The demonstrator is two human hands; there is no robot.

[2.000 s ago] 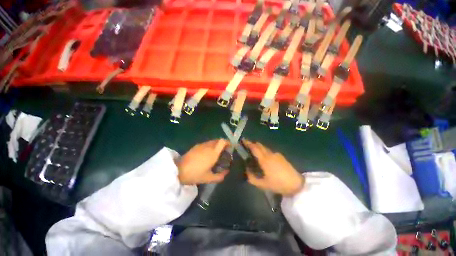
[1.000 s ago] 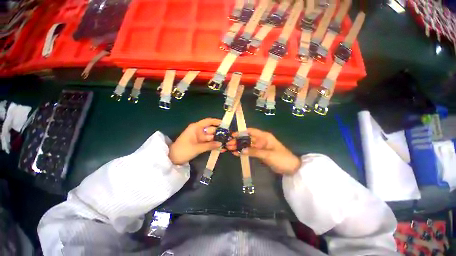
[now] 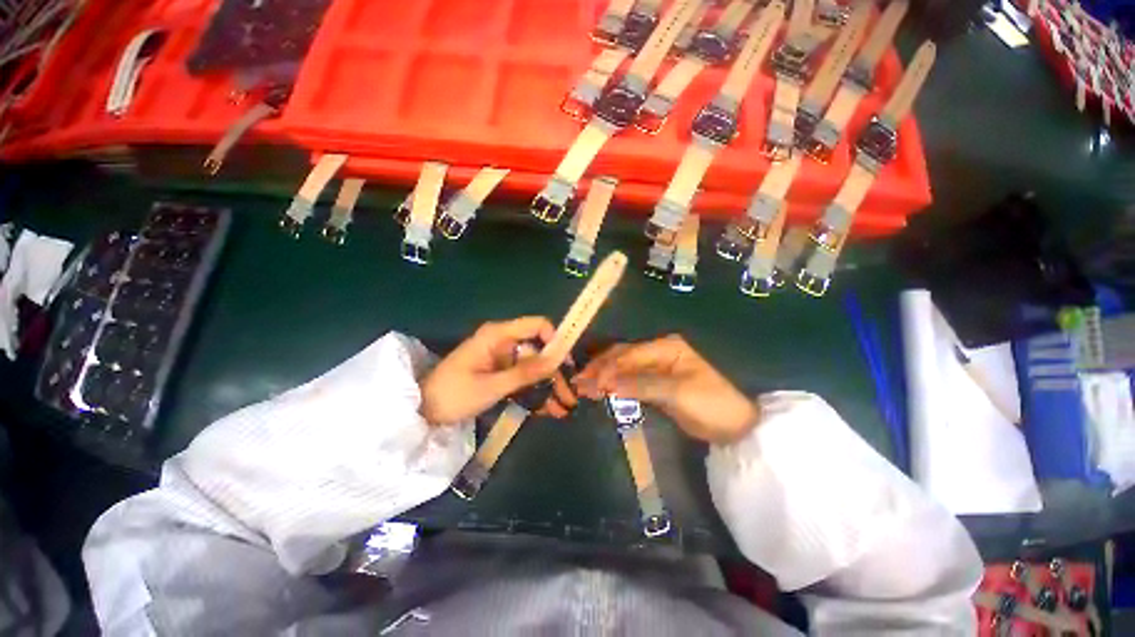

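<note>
My left hand [image 3: 488, 371] holds a wristwatch by its dark head, which the fingers mostly hide. Its long holed strap half [image 3: 585, 309] points up and away, beige side showing. Its buckle half [image 3: 493, 451] hangs down toward me. My right hand [image 3: 666, 383] is beside it, fingers bent over a second watch [image 3: 625, 408] with a shiny case. That watch's buckle half [image 3: 644, 479] hangs toward me, and its long half is hidden by the hand. The fingertips of both hands are close together.
A red compartment tray [image 3: 411, 87] at the far side holds several strapped watches [image 3: 716, 122], some buckle ends over its edge. A black watch-head tray [image 3: 125, 311] is at left. White paper [image 3: 965, 411] and a blue bin [image 3: 1058, 386] are at right. Another red tray [image 3: 996, 582] is lower right.
Two seconds ago the straps crossed between my hands; one second ago both dark faces showed. Now the left watch's head is mostly covered, and the right watch's long strap half is out of sight.
</note>
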